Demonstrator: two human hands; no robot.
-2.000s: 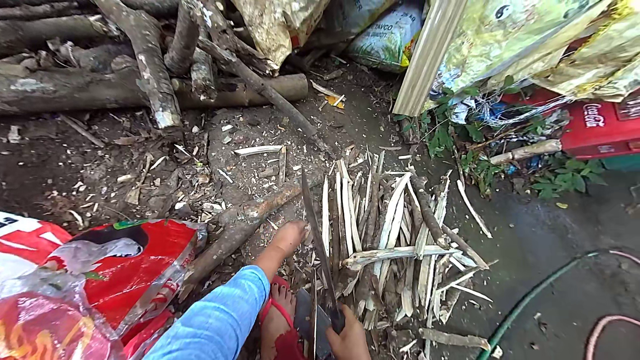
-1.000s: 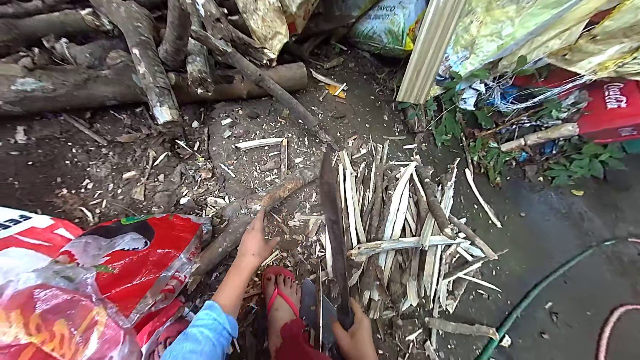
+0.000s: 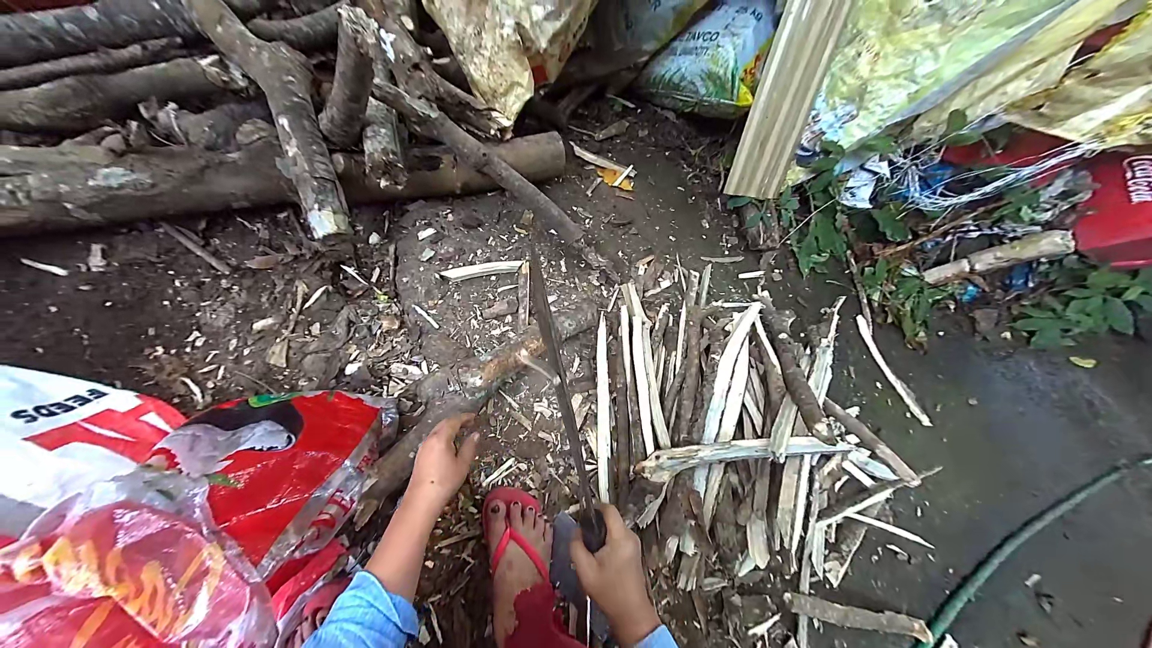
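Observation:
My right hand (image 3: 612, 562) is closed around the dark handle of a machete (image 3: 565, 387), whose long blade points up and away over the ground. My left hand (image 3: 445, 461) is over a thick branch (image 3: 432, 423) lying on the soil, its fingers slightly apart; whether it touches the branch I cannot tell. A small piece of wood lies by the branch near the blade. To the right of the machete lies a pile of split sticks (image 3: 720, 387), with one pale split piece (image 3: 738, 457) across it. My foot in a red flip-flop (image 3: 511, 531) is between my hands.
Logs (image 3: 162, 180) are stacked at the upper left. Red and white feed sacks (image 3: 297, 468) lie at the lower left. A ridged board (image 3: 792, 99) leans at the upper right, near a red plastic crate (image 3: 1116, 211). A green hose (image 3: 1035, 531) curves across the lower right.
The machete blade has changed its tilt, its tip now further left. My left hand has stayed near the branch. The view has shifted slightly.

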